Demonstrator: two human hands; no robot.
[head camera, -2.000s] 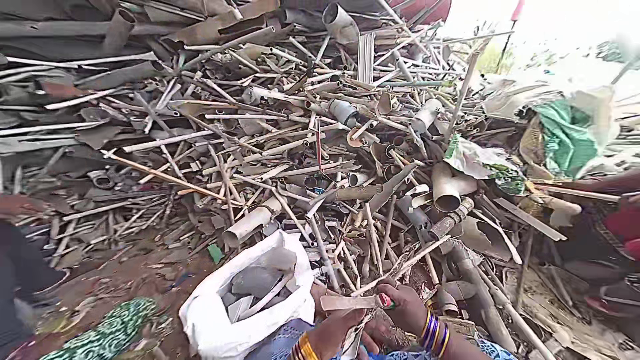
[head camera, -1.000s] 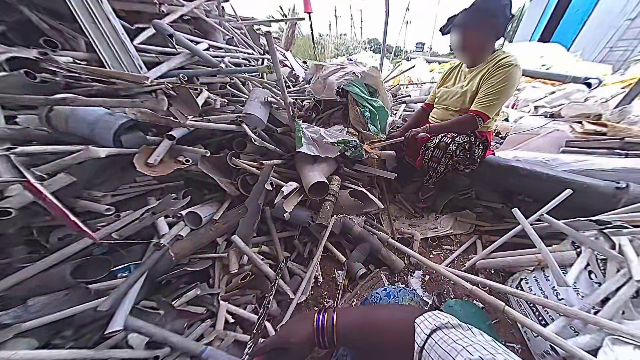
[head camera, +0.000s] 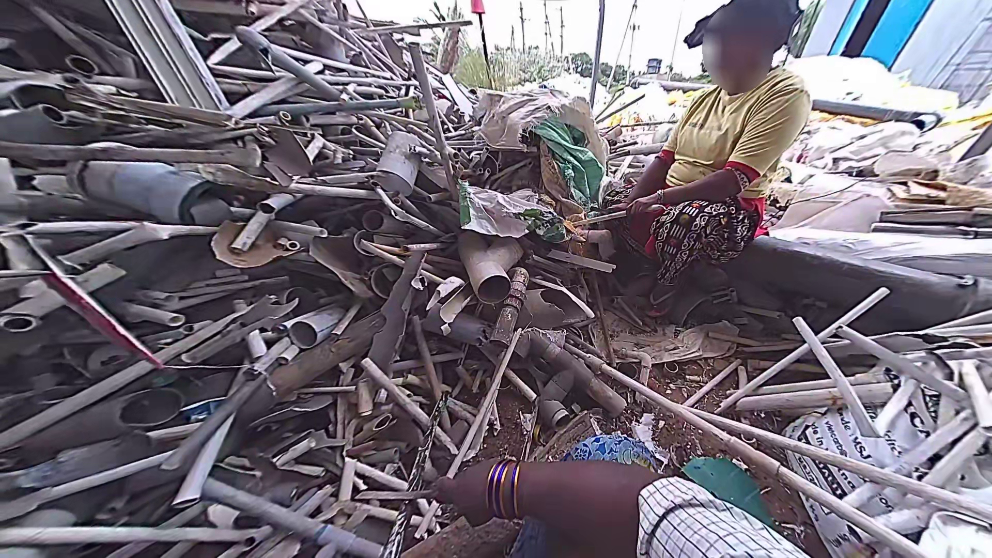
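Note:
My right hand (head camera: 469, 494), with bangles at the wrist, reaches in from the lower right. Its fingers are closed on a thin flat strip (head camera: 395, 494) that points left; whether this is a blade or a scrap piece, I cannot tell. Just beyond the hand a long pale thin pipe (head camera: 490, 395) slants up through the scrap. Plastic pipe scrap (head camera: 310, 426) lies around the strip. My left hand is out of view.
A person (head camera: 721, 147) in a yellow top sits at the upper right, holding a thin stick. A big pile of pipes (head camera: 310, 186) rises at left and centre. Long thin pipes (head camera: 744, 449) cross the right side, above a printed sack (head camera: 845, 465). A large dark pipe (head camera: 852, 279) lies beside the person.
The view has swung to the right. Two seconds ago both my hands were together beside a white sack of scrap; now only the right one shows, over the pipes.

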